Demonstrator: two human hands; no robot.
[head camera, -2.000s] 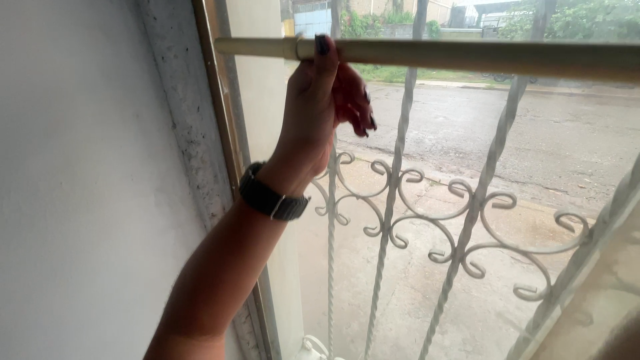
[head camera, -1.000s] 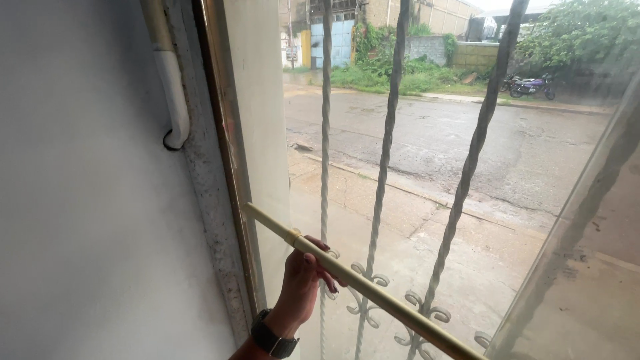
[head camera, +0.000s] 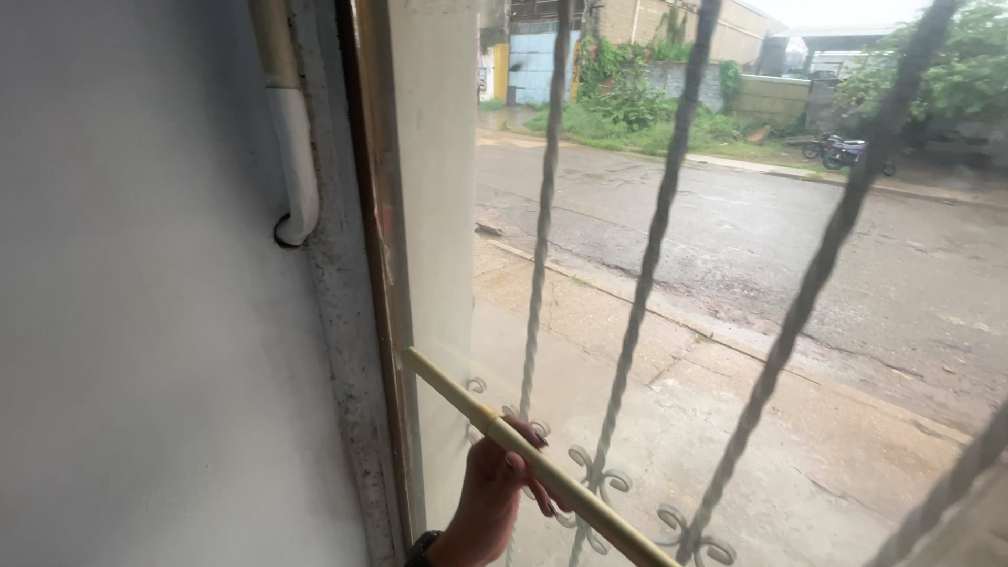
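A cream-coloured rod (head camera: 587, 504) slants down from the window frame's left side to the bottom edge of the view. My left hand (head camera: 504, 480) grips it near a joint in the rod, thumb on the near side and fingers curled around the far side. A dark watch band (head camera: 423, 546) circles that wrist. The rod's upper end lies close to the brown window frame (head camera: 382, 260); whether it touches cannot be told. Behind the rod is the window glass (head camera: 598, 339). My right hand is not in view.
Twisted metal bars (head camera: 657, 228) with scrolls stand outside the glass. A pale wall (head camera: 157, 315) lies to the left, with a white pipe (head camera: 295, 157) bending into a hole in it. Outside are a sidewalk, a wet street (head camera: 669, 213) and parked motorcycles (head camera: 843, 151).
Two seconds ago the rod was nearly level across the upper part of the window; now it slants low. My left hand has moved down with it. The view has also shifted.
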